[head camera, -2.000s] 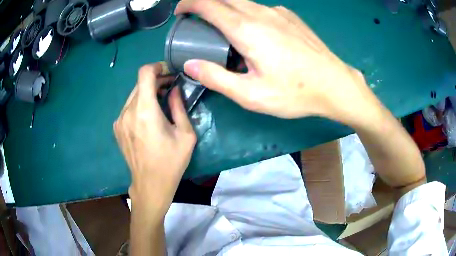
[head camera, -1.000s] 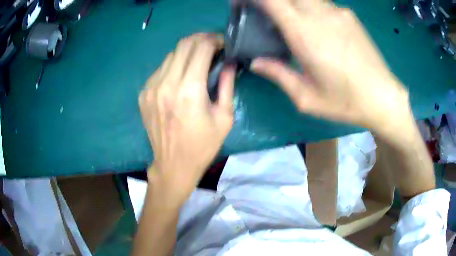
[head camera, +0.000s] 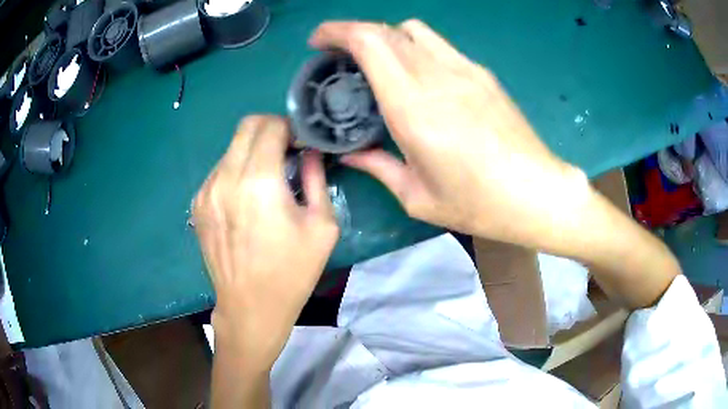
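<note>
A grey round fan housing (head camera: 339, 104) is held over the green bench, its spoked end with a round hub turned toward me. My right hand (head camera: 459, 136) grips it from the right, fingers over the top and thumb at the lower rim. My left hand (head camera: 267, 216) is just below and left, closed around a dark grey part (head camera: 297, 177) that looks like the handle, mostly hidden by the fingers. The part meets the housing's lower edge; whether they are joined is hidden.
Several grey fan housings (head camera: 170, 33) lie at the upper left of the green bench (head camera: 128, 248), some with thin leads. Below the bench edge are open cardboard boxes (head camera: 511, 287) with whitish liners (head camera: 563, 291). Red and blue items (head camera: 666, 192) are at the right.
The housing has turned from its smooth side to show its spoked end. Both hands moved right, then back left with it. The view has shifted too.
</note>
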